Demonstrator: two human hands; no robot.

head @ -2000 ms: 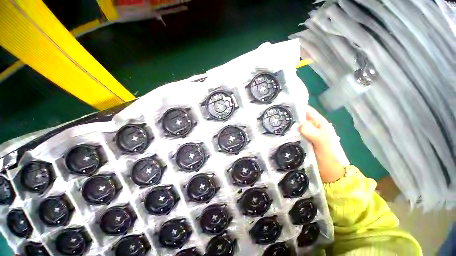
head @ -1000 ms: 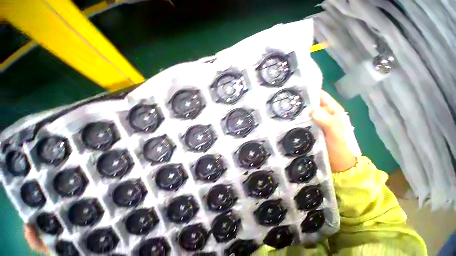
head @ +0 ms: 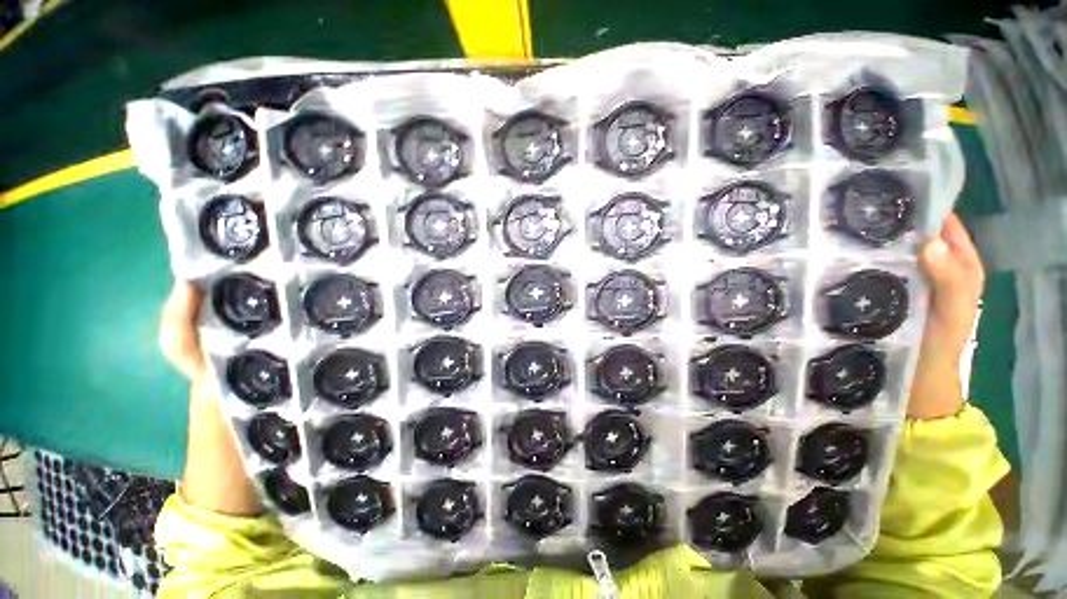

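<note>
A white blister tray (head: 489,105) fills the middle of the view, its pockets holding rows of round black watch cases (head: 535,296). A thin white sheet shows along its far edge. My left hand (head: 185,334) holds the tray's left edge, fingers partly hidden behind it. My right hand (head: 954,310) holds the right edge, thumb in front at the rim. The tray is in front of my chest, close to the smock.
A green surface (head: 88,281) with yellow lines lies beyond and left. A yellow post (head: 491,26) stands at the top. A grey-white layered stack (head: 1047,339) is at the far right. Trays with black dots (head: 76,515) are lower left.
The tray has turned from a slant to nearly level in the view. My left hand, hidden and then barely showing, now shows at the left edge. The layered stack has shifted toward the right rim.
</note>
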